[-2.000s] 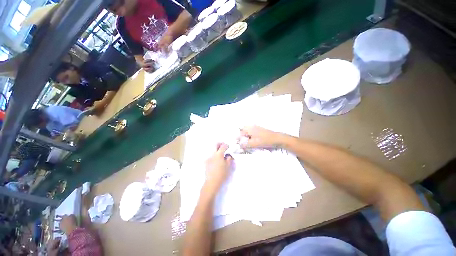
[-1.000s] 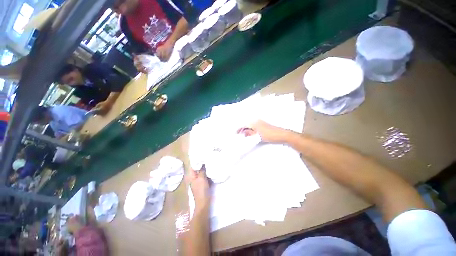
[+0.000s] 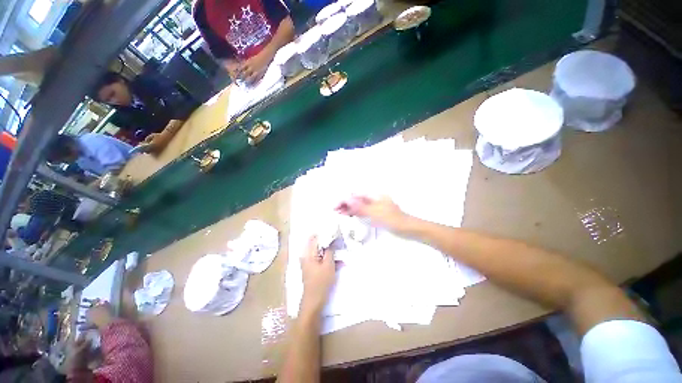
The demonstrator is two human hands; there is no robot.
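Observation:
A fanned stack of white paper sheets (image 3: 419,179) lies flat in front of me. On it sits a crumpled white packet (image 3: 351,230), its edges hard to tell in the glare. My left hand (image 3: 319,262) holds the packet's left side. My right hand (image 3: 372,212) is at its upper edge with the fingers bent over the paper; whether it grips is unclear. Whatever is inside the packet is hidden.
White wrapped stacks (image 3: 518,131) stand at the right. A stack (image 3: 213,284) and packets stand at the left. Gold metal pieces (image 3: 333,82) lie on the green conveyor belt (image 3: 299,135) beyond the cardboard cover (image 3: 553,224). People work across the belt and at the lower left.
The paper spread between my hands is now gathered into a smaller packet. My left hand has moved up and right, my right hand slightly left. The metal pieces have shifted right along the belt.

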